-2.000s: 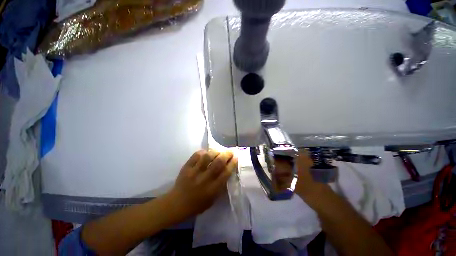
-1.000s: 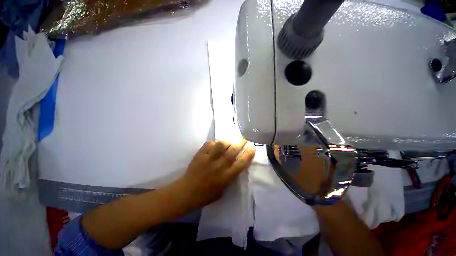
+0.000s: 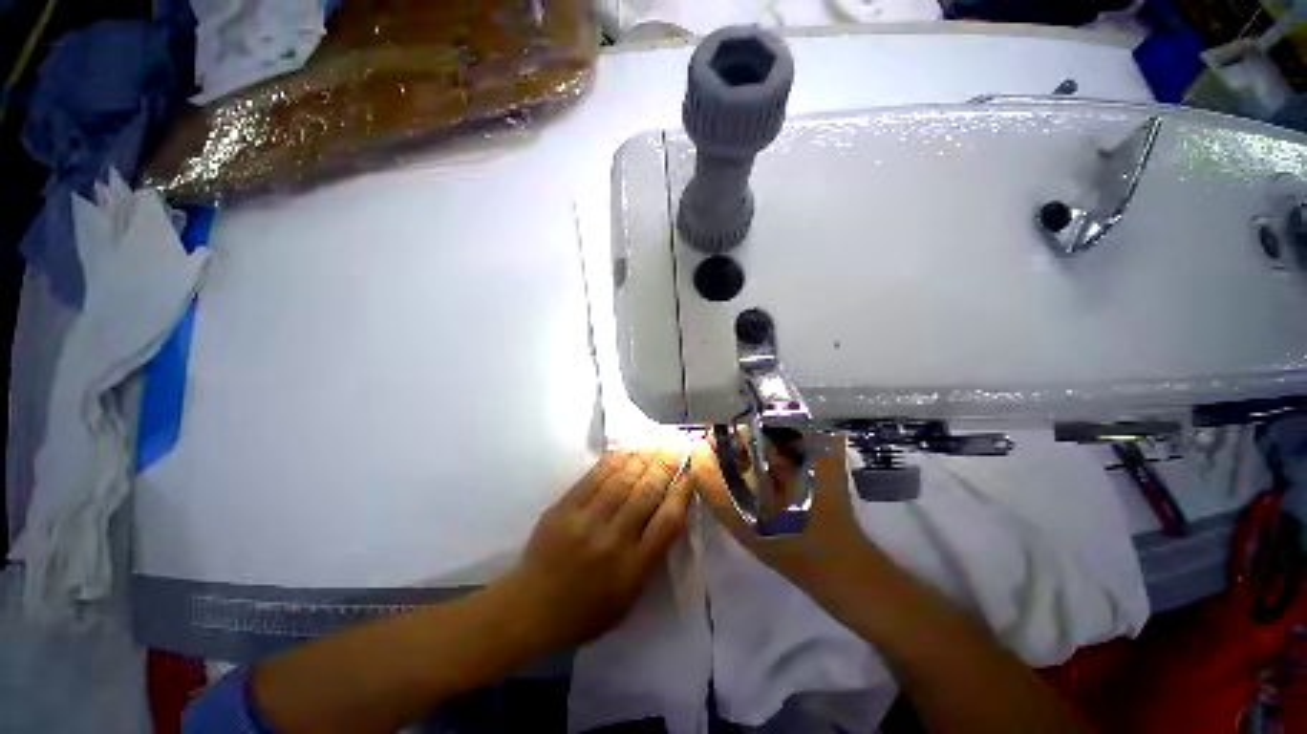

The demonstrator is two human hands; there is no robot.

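The white garment piece (image 3: 803, 631) lies under the front of the machine head and hangs over the table's front edge, with a long seam or fold line between my hands. My left hand (image 3: 609, 523) lies flat on the cloth left of the needle area, fingers together, pressing it. My right hand (image 3: 767, 495) is on the cloth just right of it, close to my left fingertips, partly hidden behind the chrome take-up lever guard (image 3: 781, 459). The white lockstitch machine (image 3: 917, 287) covers the needle, which I cannot see. The spot by my fingertips is glaringly lit.
White cut parts (image 3: 86, 416) lie at the left table edge beside a blue strip (image 3: 168, 394). A plastic-covered brown packet (image 3: 416, 86) is at the back left. Thread snips (image 3: 1151, 488) and red-handled scissors (image 3: 1264, 552) are at the right. A measuring scale (image 3: 301, 614) runs along the front edge.
My right hand has moved left, from right of the guard to beside my left fingertips. My left hand stays on the cloth. The camera view has shifted.
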